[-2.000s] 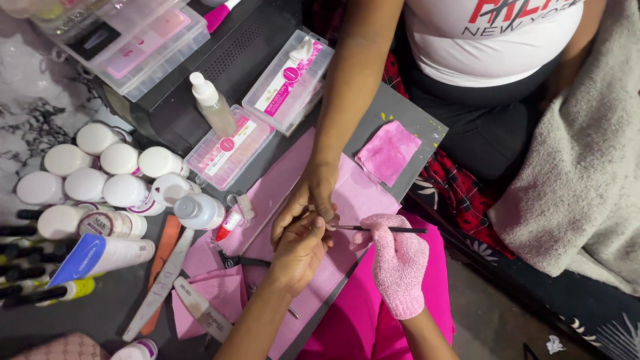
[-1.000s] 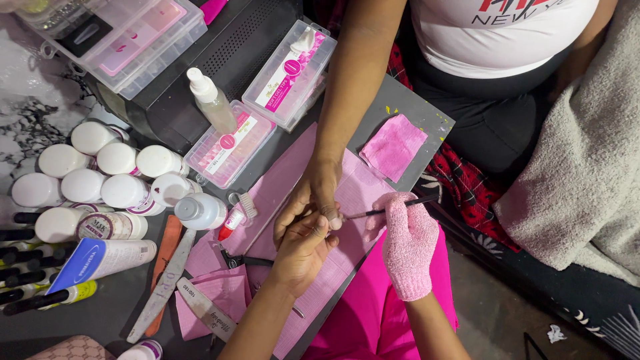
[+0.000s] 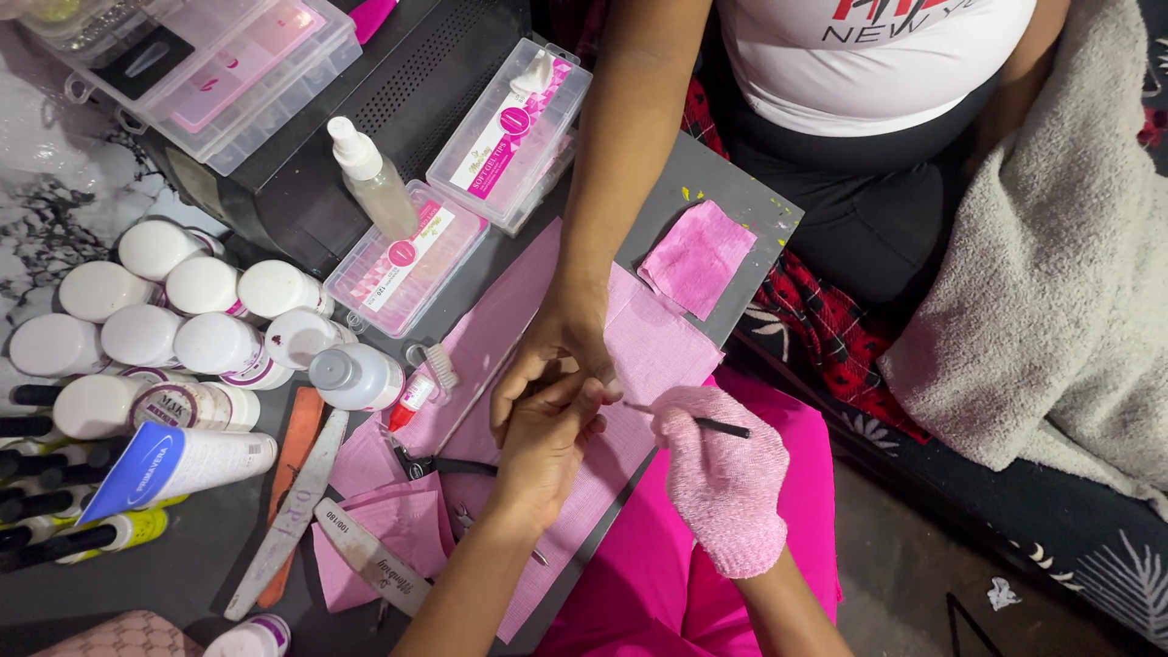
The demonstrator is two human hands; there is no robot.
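Observation:
My bare left hand (image 3: 547,447) grips the fingers of another person's hand (image 3: 573,338) over a pink paper towel (image 3: 657,319). My right hand (image 3: 721,474), in a pink knit glove with bare fingertips hidden from view, holds a thin brush (image 3: 725,427) with a black handle. The brush's tip is beside the other person's thumb, where a pale nail (image 3: 613,390) shows; whether they touch I cannot tell. Left of my left hand lie a red-capped small tube (image 3: 412,401), a nail brush (image 3: 443,368) and a black-handled tool (image 3: 456,465).
Nail files (image 3: 287,516), white-lidded jars (image 3: 214,342), a grey-capped bottle (image 3: 356,376) and a blue-and-white tube (image 3: 182,465) crowd the left. A pump bottle (image 3: 379,192) and clear plastic tip boxes (image 3: 511,137) stand farther back. A folded pink wipe (image 3: 698,258) lies near the table's right edge.
My right hand has shifted the brush to a different angle near the other person's thumb. My left hand keeps its grip on that person's fingers.

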